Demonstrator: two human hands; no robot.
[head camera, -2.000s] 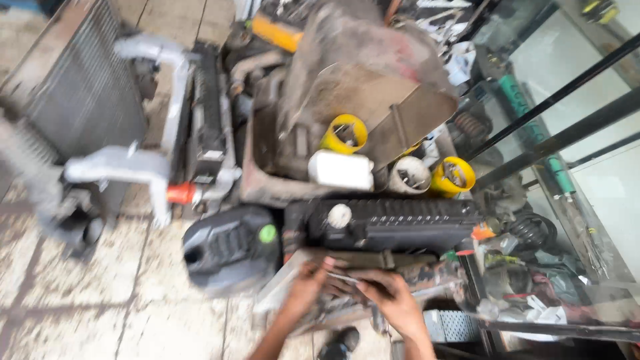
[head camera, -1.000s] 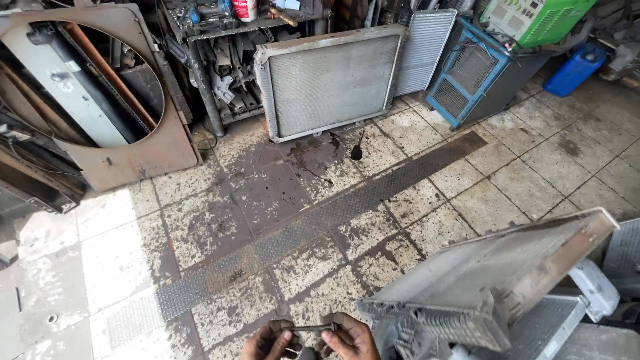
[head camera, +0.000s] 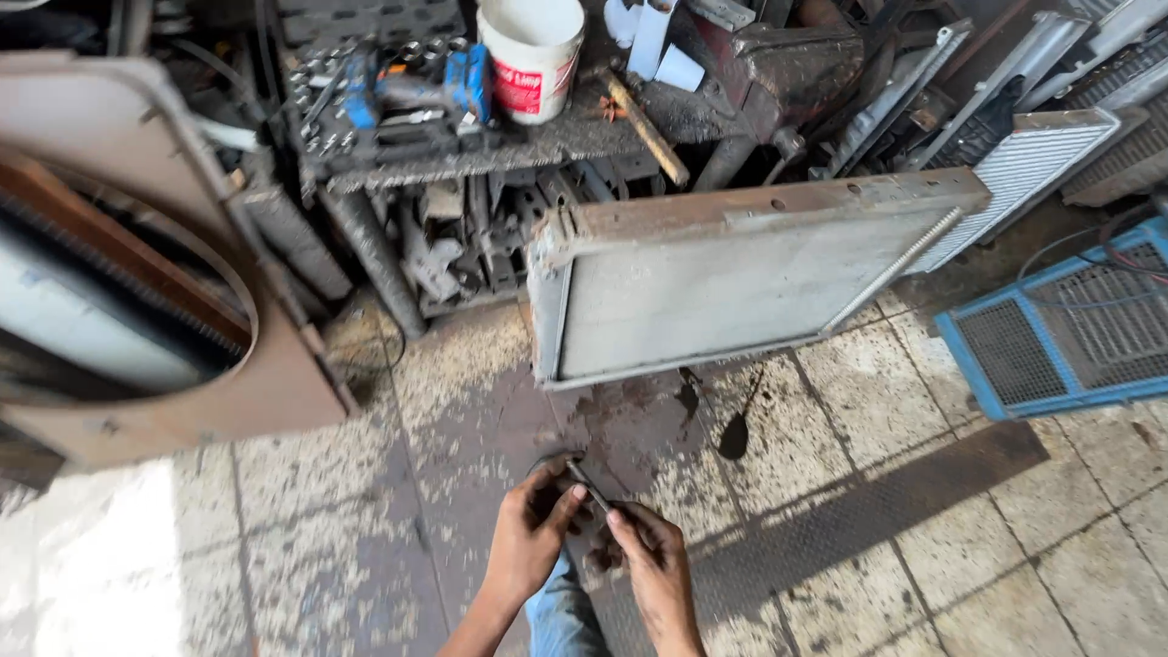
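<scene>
A thin dark metal rod (head camera: 589, 485) is held between my two hands, low in the middle of the view. My left hand (head camera: 538, 525) pinches its upper end between thumb and fingers. My right hand (head camera: 646, 547) grips the lower end, thumb on top. The rod's exact kind cannot be told. Beyond my hands a large metal radiator (head camera: 712, 292) stands on the tiled floor, leaning by a workbench (head camera: 538, 146). Below my hands a leg in blue jeans (head camera: 564, 611) shows.
On the bench are sockets and wrenches, a blue-and-grey tool (head camera: 415, 89), a white bucket (head camera: 532, 64), a wooden-handled tool (head camera: 648, 128) and a vise. A fan shroud (head camera: 301, 365) stands left, a blue grille-fronted unit (head camera: 1068, 319) right. A metal strip (head camera: 867, 520) crosses the floor; dark liquid stains lie nearby.
The view has swung from a parts pile to the floor and is now closer to the bench. Both hands keep hold of the rod, which is tilted differently than a second ago.
</scene>
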